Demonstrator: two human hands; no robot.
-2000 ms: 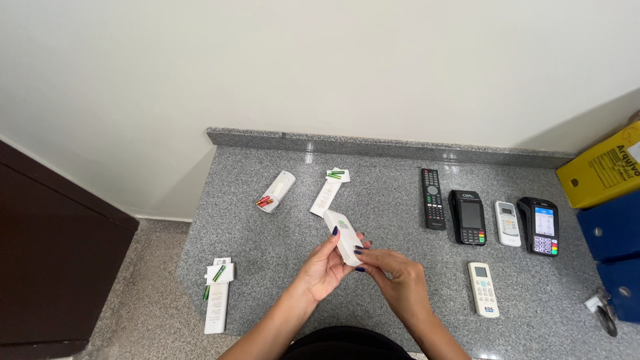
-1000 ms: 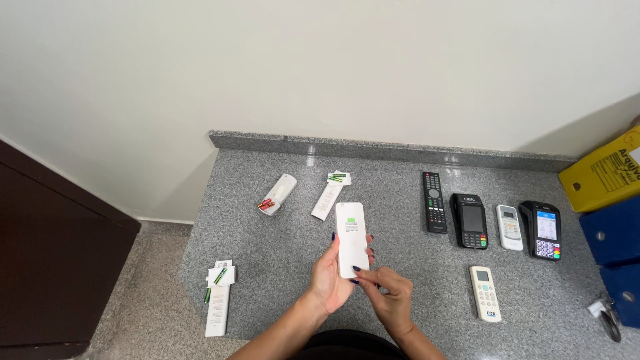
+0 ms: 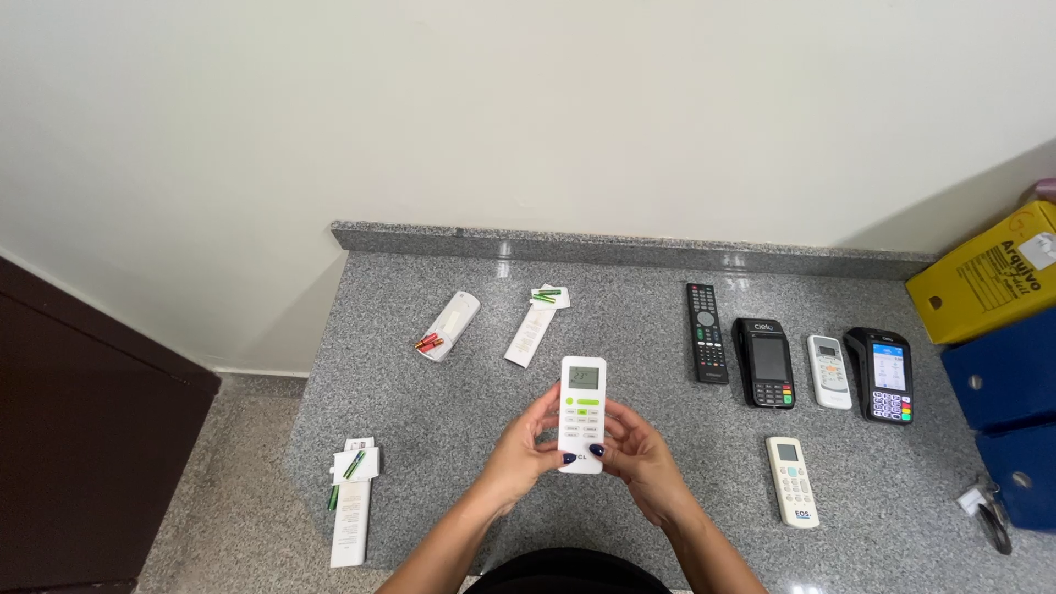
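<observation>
A white TCL air-conditioner remote (image 3: 582,415) is held upright between my left hand (image 3: 524,450) and my right hand (image 3: 639,450), its buttons and lit display facing me. Both thumbs press on its lower front; the other fingers are partly hidden behind it. Beyond it, to the left, a white remote (image 3: 459,318) lies face down with red batteries (image 3: 430,343) at its lower end. Beside that, a white remote (image 3: 528,334) has green batteries (image 3: 546,294) on a white cover at its top. Another white remote (image 3: 351,524) with green batteries (image 3: 355,464) lies at the counter's left edge.
On the right of the granite counter (image 3: 627,330) lie a black remote (image 3: 707,334), a card terminal (image 3: 766,363), a small white remote (image 3: 829,371), a second card terminal (image 3: 883,375) and a cream remote (image 3: 793,483). A yellow file box (image 3: 990,272) and blue boxes (image 3: 1011,371) stand far right.
The white remote in my hands has been turned over: its back faced me a second ago, now its buttons and display do. My right hand has moved up to its side.
</observation>
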